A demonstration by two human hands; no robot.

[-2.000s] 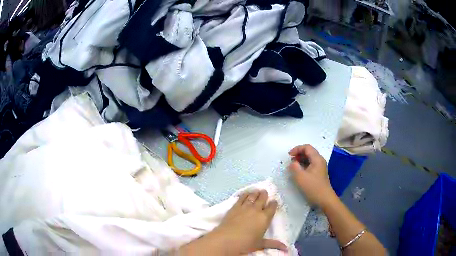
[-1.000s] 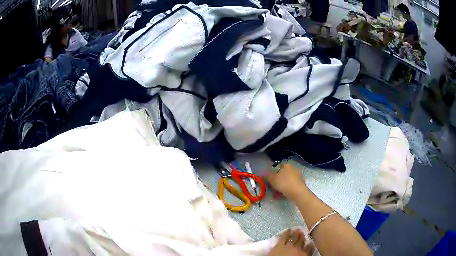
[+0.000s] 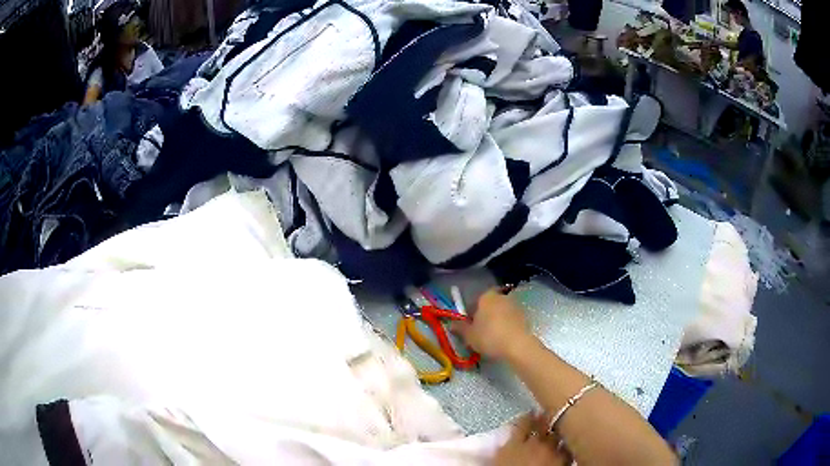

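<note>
The large off-white cloth [image 3: 218,337] spreads over the left and bottom, with a dark brown band [image 3: 60,433] at lower left. Scissors with one yellow-orange and one red-orange loop [image 3: 424,351] lie on the pale speckled table [image 3: 582,341]. A slim white stick [image 3: 458,299] lies beside them. My right hand [image 3: 496,326] is at the red loop and the stick; its fingertips are blurred, so its grip is unclear. My left hand [image 3: 530,444] is at the bottom edge by the cloth, partly hidden behind my right forearm.
A bulky navy-and-white garment heap [image 3: 455,196] stands behind the scissors. Dark denim [image 3: 68,173] lies at left. A folded off-white stack [image 3: 723,305] is at the right table end above a blue bin [image 3: 678,400]. People are in the background.
My right hand has moved from the table's right side to the scissors, slightly further left since one second ago. The view has lifted, leaving my left hand lower in the picture.
</note>
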